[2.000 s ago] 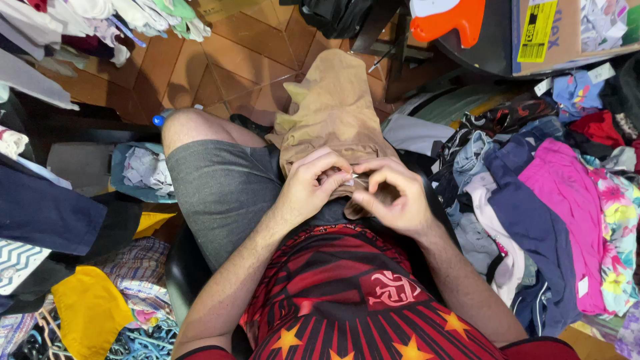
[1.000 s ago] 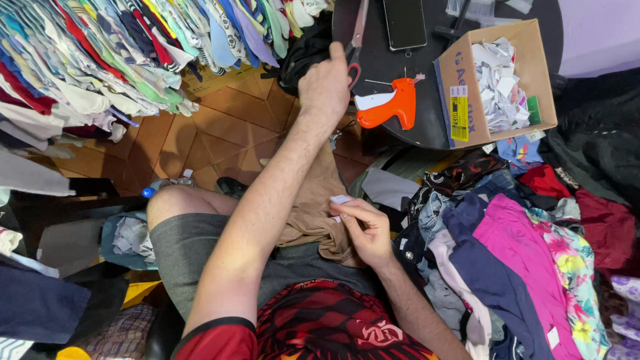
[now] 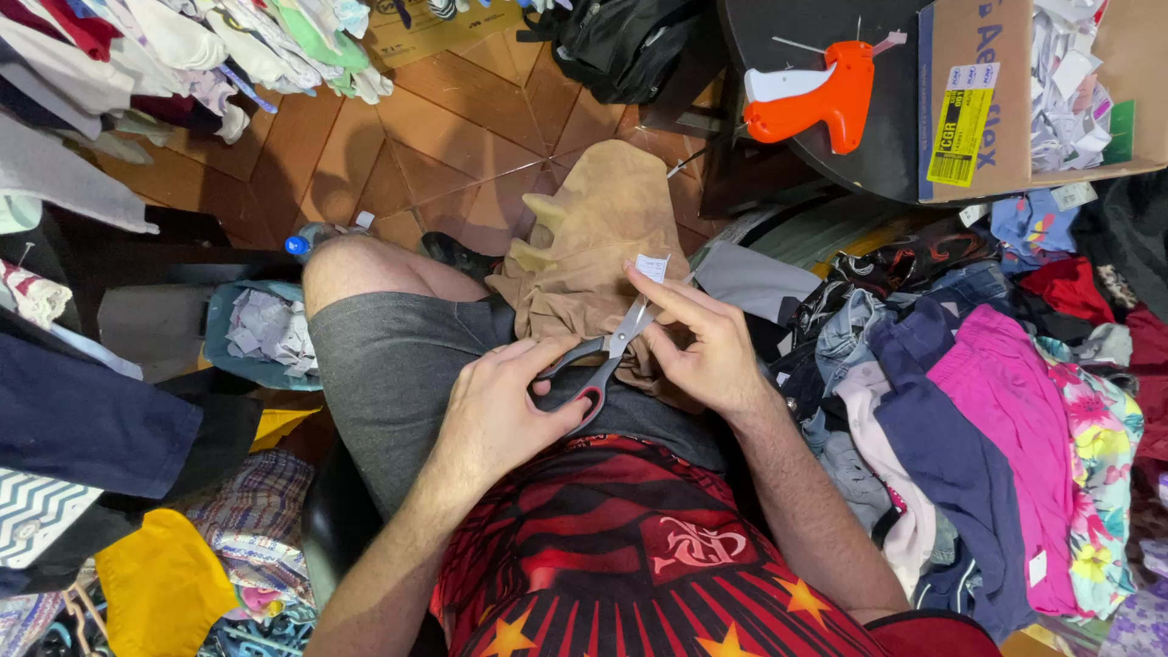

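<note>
My left hand (image 3: pixel 511 401) holds a pair of scissors (image 3: pixel 619 342) by the dark, red-lined handles. The blades point up and right, partly apart, towards a small white printed tag (image 3: pixel 651 266). My right hand (image 3: pixel 698 333) is beside the blades, its index fingertip at the tag's lower left edge and its thumb lower, near the scissors. Whether its other fingers grip anything is hidden. The tag lies over a tan fabric garment (image 3: pixel 607 214) with pale yellow spikes, which is spread over my lap and hangs past my knees.
On the round black table (image 3: pixel 890 109) lie an orange tagging gun (image 3: pixel 826 96) and a cardboard box (image 3: pixel 976 100) of paper scraps. Clothes (image 3: pixel 995 392) are heaped at the right. A blue bin (image 3: pixel 260 333) of scraps is at the left, and more garments (image 3: pixel 173 41) hang upper left.
My left hand reached to the scissors by the table one second ago; it is now back over my lap with them. Two seconds ago both hands were together at the garment.
</note>
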